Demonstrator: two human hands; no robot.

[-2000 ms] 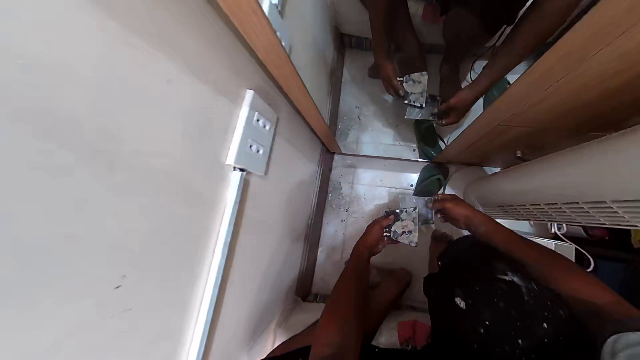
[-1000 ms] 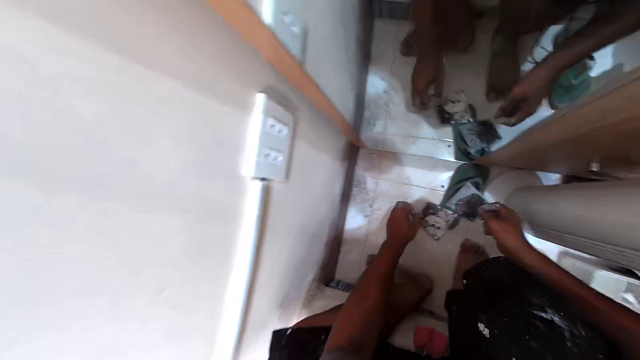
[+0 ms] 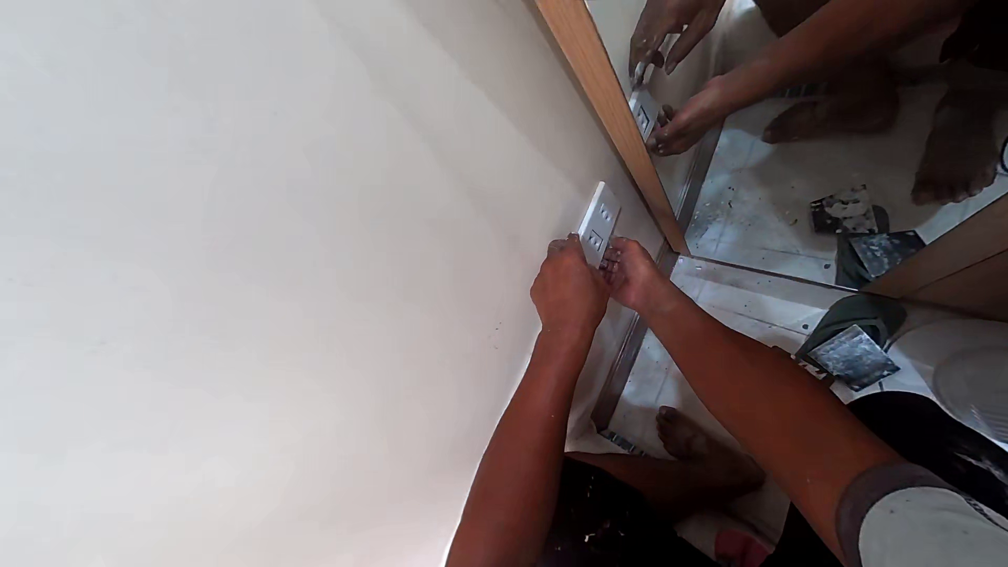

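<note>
A white double electrical outlet (image 3: 600, 220) is on the pale wall, close to the wooden frame of a mirror. My left hand (image 3: 570, 285) grips its lower left edge, with the fingertips over the side. At its lower right side is my right hand (image 3: 632, 272), fingers curled against the edge. Both hands also show in the mirror. Two flat scraper plates smeared with pale filler lie on the floor by a green sandal (image 3: 854, 319); one plate (image 3: 854, 357) shows plainly, the other is mostly behind my right arm.
The mirror's wooden frame (image 3: 610, 102) runs down the wall just right of the outlet. A dark baseboard (image 3: 622, 370) edges the tiled floor (image 3: 709, 295). My bare foot (image 3: 685, 433) is on the tiles, and a rounded whitish object (image 3: 972, 378) stands at the right.
Both hands have let go of the filler-smeared plates, which now lie on the floor, and have moved left to the outlet. The view has shifted a lot.
</note>
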